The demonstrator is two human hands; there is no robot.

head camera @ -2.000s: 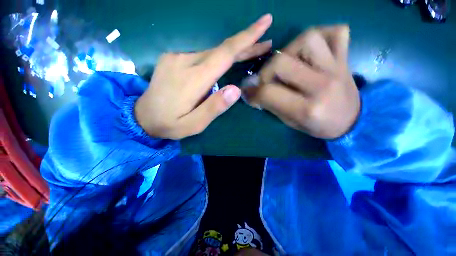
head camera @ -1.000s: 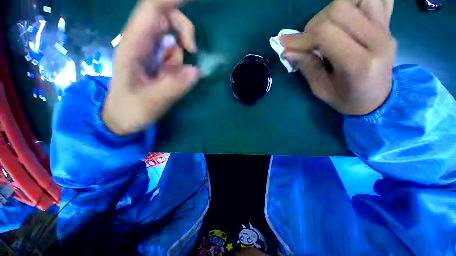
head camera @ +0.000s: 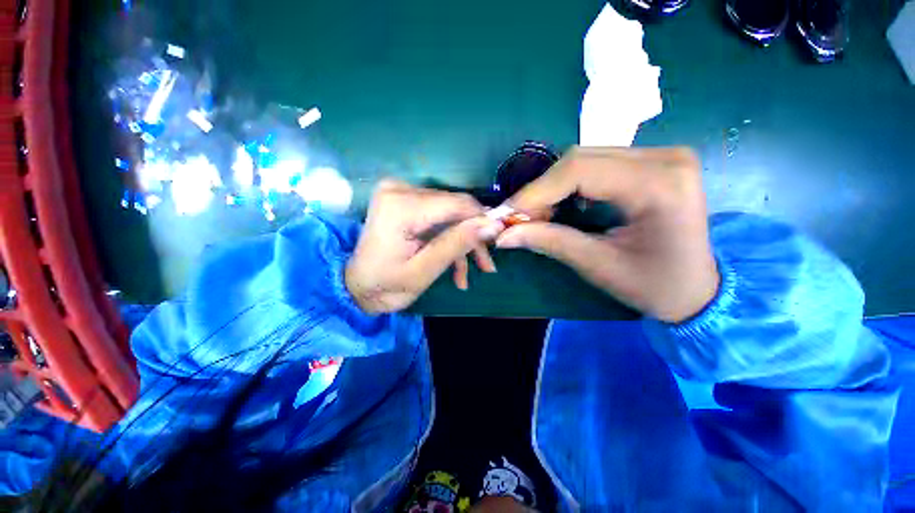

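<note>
A tiny orange-and-white film tab (head camera: 512, 216) is pinched between the fingertips of both hands. My left hand (head camera: 414, 245) comes from the left, with thumb and forefinger closed on its white end. My right hand (head camera: 634, 225) pinches its orange end from the right. Any clear film on the tab is too small to make out. A round glossy black watch head (head camera: 525, 165) lies on the green bench just beyond the fingertips, partly hidden by my right hand. A white wiping cloth (head camera: 619, 80) lies crumpled on the bench beyond my right hand.
Loose blue-and-white tabbed films (head camera: 199, 170) lie scattered at the left under strong glare. A red crate (head camera: 45, 220) with black pieces stands at the left edge. Several black watch heads (head camera: 757, 18) are at the top right. A pale object (head camera: 901, 42) is at the right edge.
The cloth has left my right hand and lies on the bench. Both hands have come together, nearer the bench's front edge, on the tab. The view has shifted, showing more of the red crate.
</note>
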